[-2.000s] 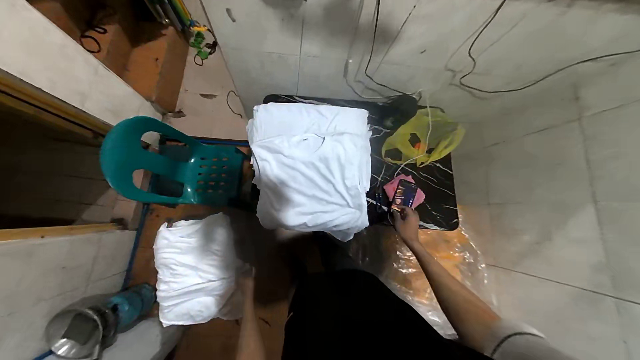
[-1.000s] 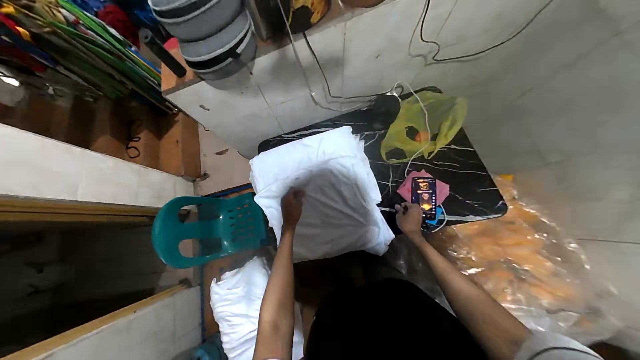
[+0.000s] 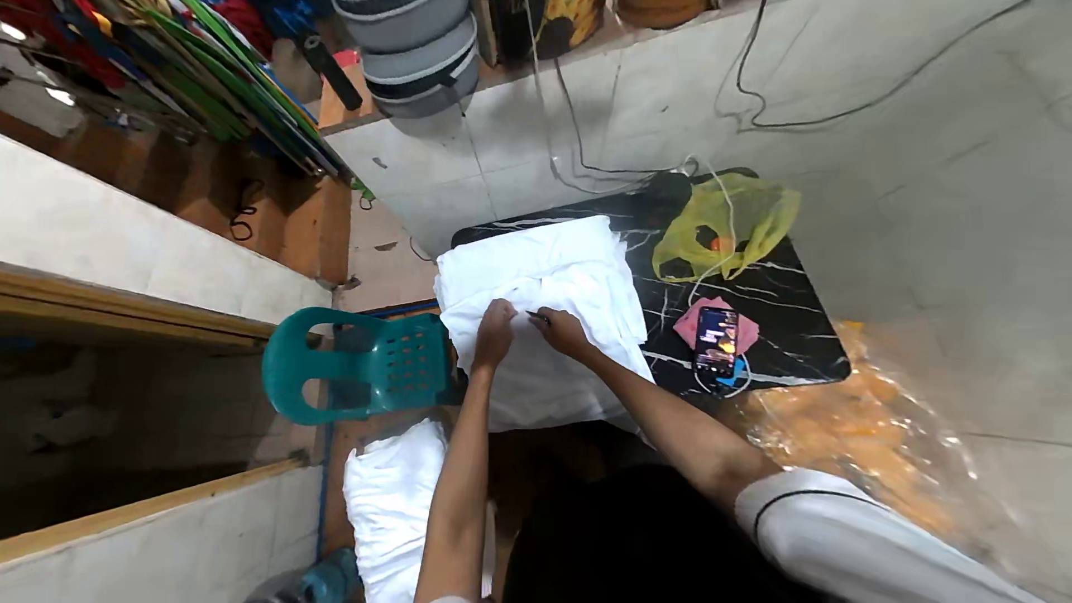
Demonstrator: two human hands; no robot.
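A stack of white cloth (image 3: 536, 260) lies on a black marble-patterned table (image 3: 779, 335). My left hand (image 3: 496, 331) pinches the top white cloth near its middle. Just right of it, my right hand (image 3: 563, 332) holds a small dark pointed tool, its tip towards the left hand; its exact kind cannot be told. To the right, a smartphone (image 3: 717, 339) with a lit screen rests on a pink cloth (image 3: 687, 322). A second pile of white cloth (image 3: 394, 511) is at the lower left, partly hidden behind my left forearm.
A green plastic chair (image 3: 360, 364) stands left of the table. A yellow plastic bag (image 3: 729, 222) and white cable lie on the tabletop's right side. Clear plastic with orange contents (image 3: 863, 427) is at the lower right. Grey round containers (image 3: 423, 59) stand on a ledge above.
My right hand has moved left from beside the phone to the white cloth, near my left hand. Two seconds ago my left hand was by the lower white pile.
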